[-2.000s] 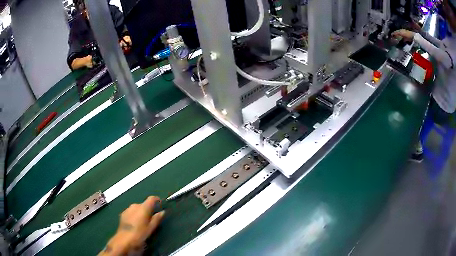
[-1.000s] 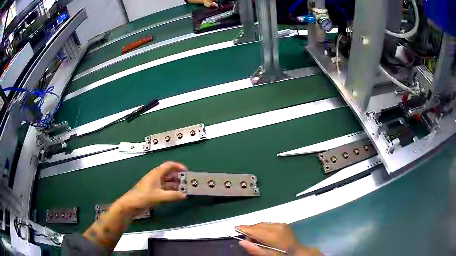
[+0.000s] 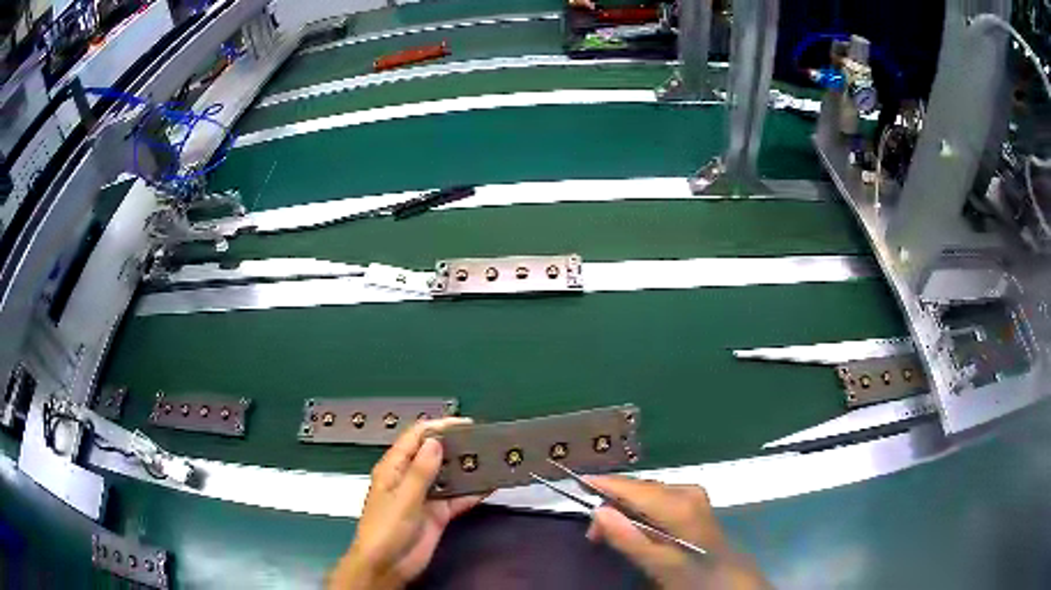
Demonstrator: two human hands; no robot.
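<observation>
My left hand [image 3: 406, 498] holds a grey-brown fixture plate [image 3: 536, 451] by its left end, raised near the belt's near edge. The plate has four round brass-gold seats in a row. My right hand [image 3: 668, 528] holds thin silver tweezers [image 3: 622, 515]. Their two prongs are apart, with the tips at the plate's lower edge and face, near the middle seats. I cannot tell whether they touch it. The black tray [image 3: 519, 556] lies below the plate, partly hidden by my hands.
Another fixture [image 3: 375, 421] lies just left, with more further left. One fixture [image 3: 508, 275] sits on a guide rail [image 3: 726, 273]. A fixture [image 3: 882, 379] stands between pointed guide blades at the right machine frame. A black rod [image 3: 433, 202] lies on the far rail.
The view has swung left. The plate, first seen in my left hand one second ago, is now tilted, right end higher. My right hand has brought the tweezers up to it.
</observation>
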